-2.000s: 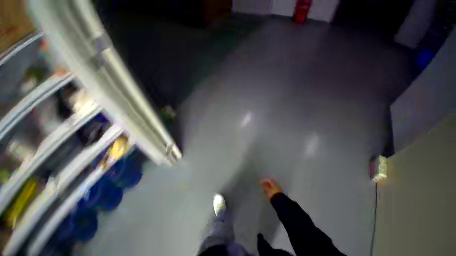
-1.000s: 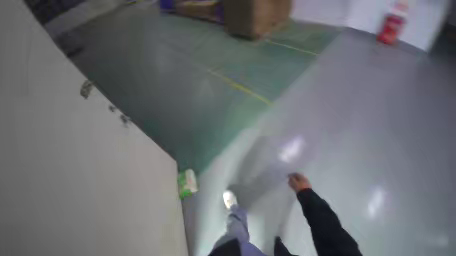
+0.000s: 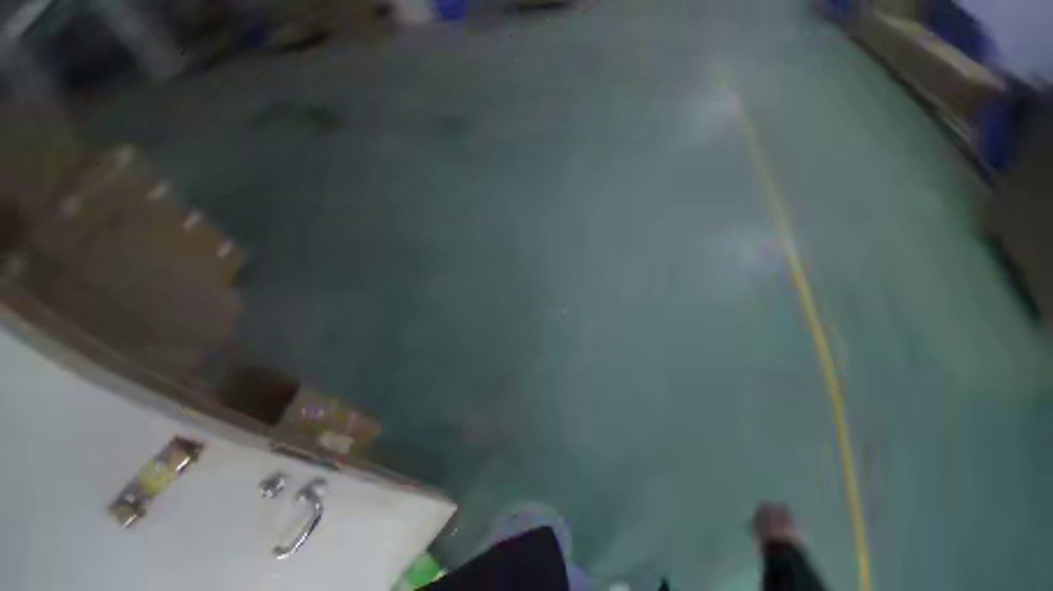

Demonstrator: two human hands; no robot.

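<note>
No worked-on object shows; the green floor (image 3: pixel 554 312) with a yellow line lies nearest ahead. My right hand (image 3: pixel 776 525) is small and blurred at the lower right, just left of the yellow line, below it a dark sleeve. Its fingers cannot be made out. My left hand is not visible. A dark shape and part of a pale trouser leg show at the bottom centre.
A white door (image 3: pixel 231 496) with a metal handle (image 3: pixel 303 520) stands at the lower left. Brown cartons (image 3: pixel 139 254) are stacked behind it. Blurred blue and brown items (image 3: pixel 941 58) stand along the upper right. A green object (image 3: pixel 423 570) lies by the door's edge.
The view has moved from the grey floor onto the green-floored area. The white door with its handle and the cartons have come into view at left; the red object at the back is gone from view.
</note>
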